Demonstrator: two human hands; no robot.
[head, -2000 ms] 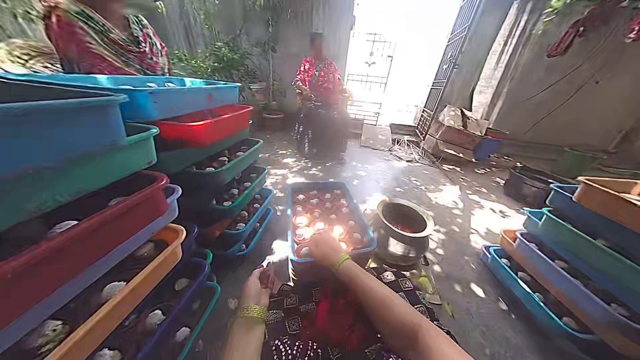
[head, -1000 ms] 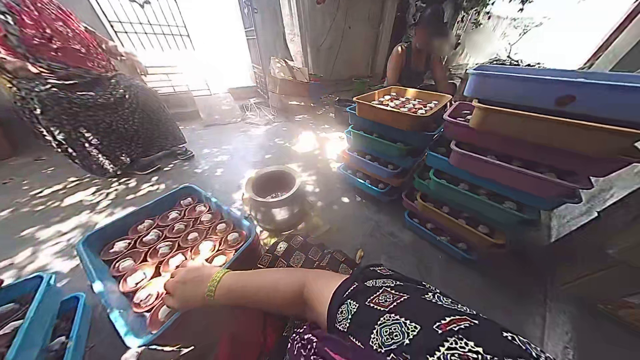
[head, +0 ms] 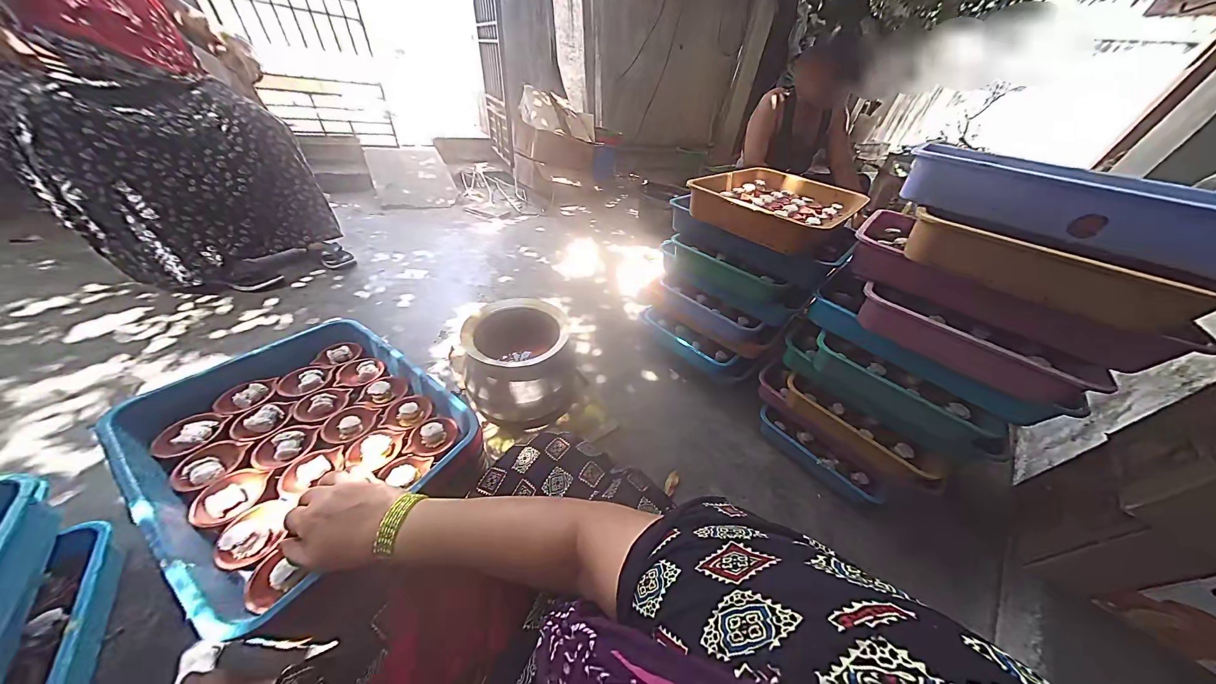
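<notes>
My right hand (head: 340,521), with a yellow-green bangle at the wrist, rests over the near right part of a blue plastic tray (head: 142,484). Rows of small reddish clay cups (head: 227,499) fill the tray, each with a white lump inside. Fingers curl down at the cups; whether they grip one cannot be told. Sunlight glares on the cups nearest the hand. Just beyond the tray's right side stands a round metal pot (head: 518,366) with dark contents. My left hand is out of the picture.
Stacked plastic trays with lumps stand at right, topped by an orange tray (head: 750,211) and a blue one (head: 1054,204). More blue trays (head: 81,598) are at lower left. One person (head: 803,123) sits behind the stacks; another in a dark patterned skirt (head: 161,171) is at upper left.
The view has swung to the right since the oldest frame, and my left hand has left it. My right hand stays over the cups. The person in the patterned skirt, earlier farther back, is now nearer.
</notes>
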